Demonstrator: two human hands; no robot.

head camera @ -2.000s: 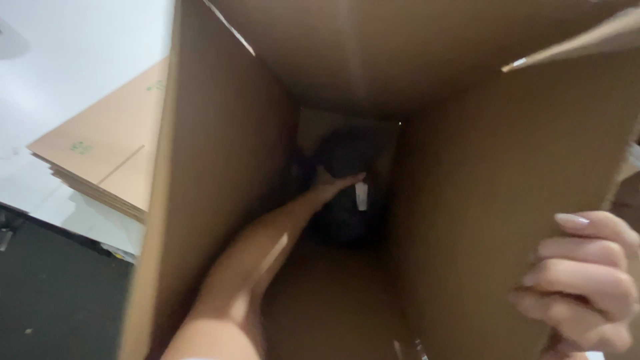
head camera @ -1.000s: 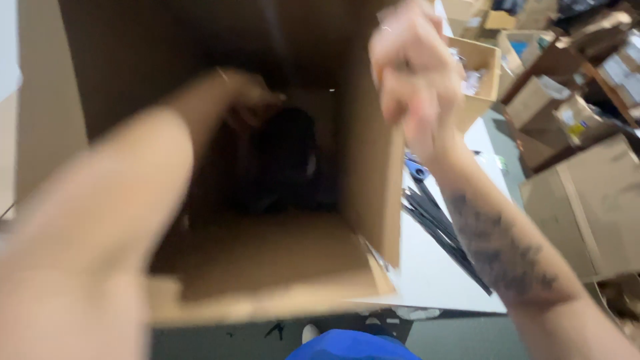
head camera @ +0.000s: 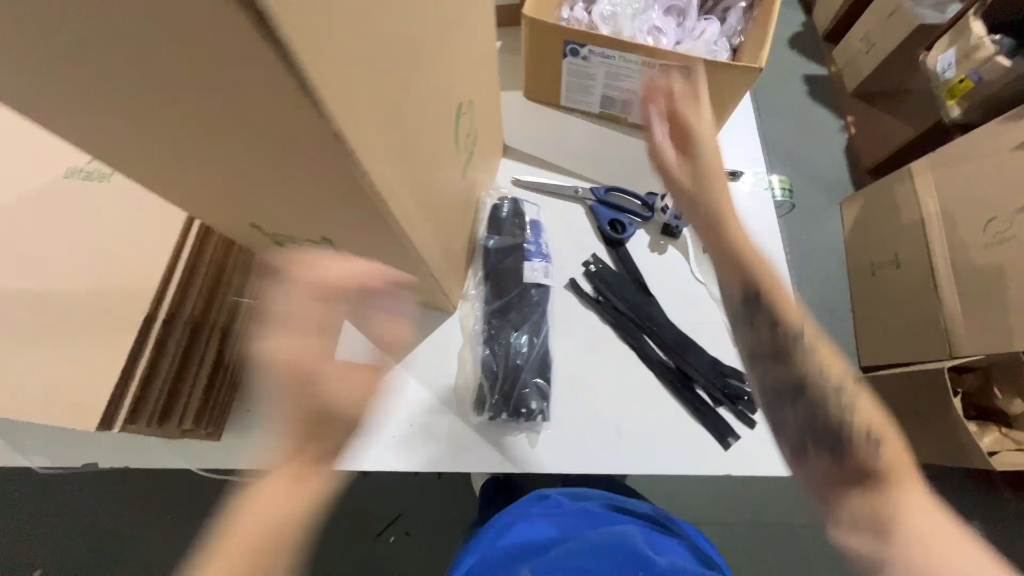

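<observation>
A tall cardboard box (head camera: 408,104) stands at the upper left of the white table. My left hand (head camera: 328,344), badly blurred, is in front of the box's lower edge; whether it touches the box is unclear. Up at the right my right hand (head camera: 680,120), also blurred, is raised in front of a smaller labelled cardboard box (head camera: 544,60) with clear plastic rings inside, and no held thing shows. Between my hands lies a clear plastic bag with black strips (head camera: 516,320). Blue-handled scissors (head camera: 612,204) and loose black strips (head camera: 672,352) are to its right.
A stack of flattened cardboard boxes (head camera: 180,336) rests at the table's left. A tape roll (head camera: 782,192) is by the right edge of the white table (head camera: 608,440). Beyond the table, several cardboard boxes (head camera: 896,264) stand on the floor.
My left arm has come out of the tall box, and my right hand has left its rim. The box's outside now faces me. The view has shifted over the table.
</observation>
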